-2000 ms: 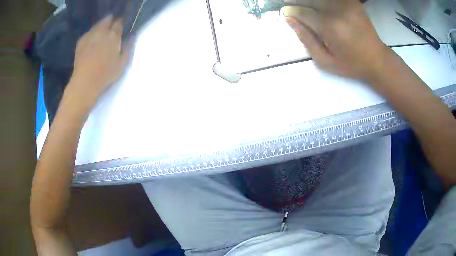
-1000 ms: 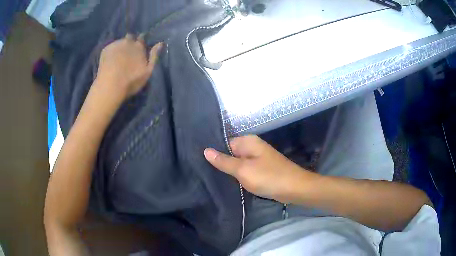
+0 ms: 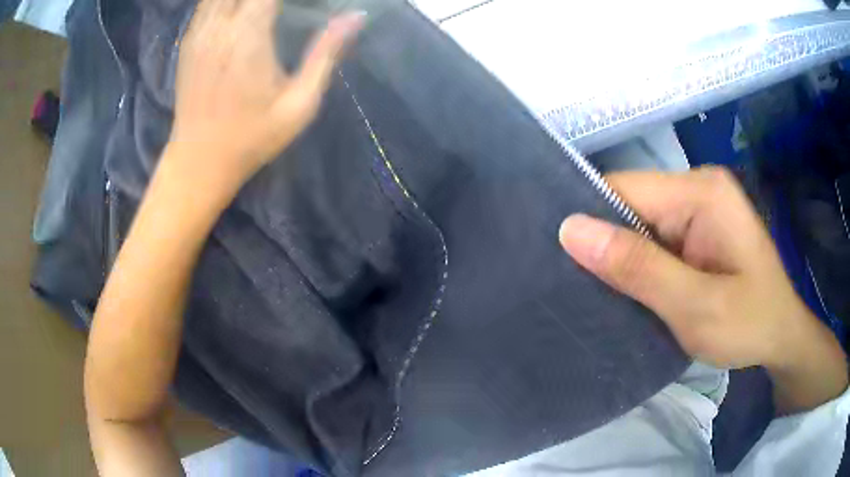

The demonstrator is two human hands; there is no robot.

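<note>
A dark grey jacket front panel [image 3: 522, 307] spreads across the view and over the lap. A silvery zipper [image 3: 596, 177] runs along its right edge. Pale and yellow contrast stitching [image 3: 438, 296] curves down the cloth. My right hand [image 3: 708, 261] pinches the zipper edge, thumb on top and fingers beneath. My left hand [image 3: 244, 79] lies on the cloth at the upper left, fingers cut off by the top edge and thumb spread; whether it grips the cloth is unclear.
The white machine table [image 3: 531, 47] shows at the upper right, with a ruler strip [image 3: 699, 88] along its curved edge. Light grey trousers [image 3: 596, 438] are below the cloth. A brown surface [image 3: 33, 373] is at the left.
The jacket has come over the table and lap, then been drawn up and right, closer to view. My right hand left the needle area, took the zipper edge and moved right. My left hand moved up.
</note>
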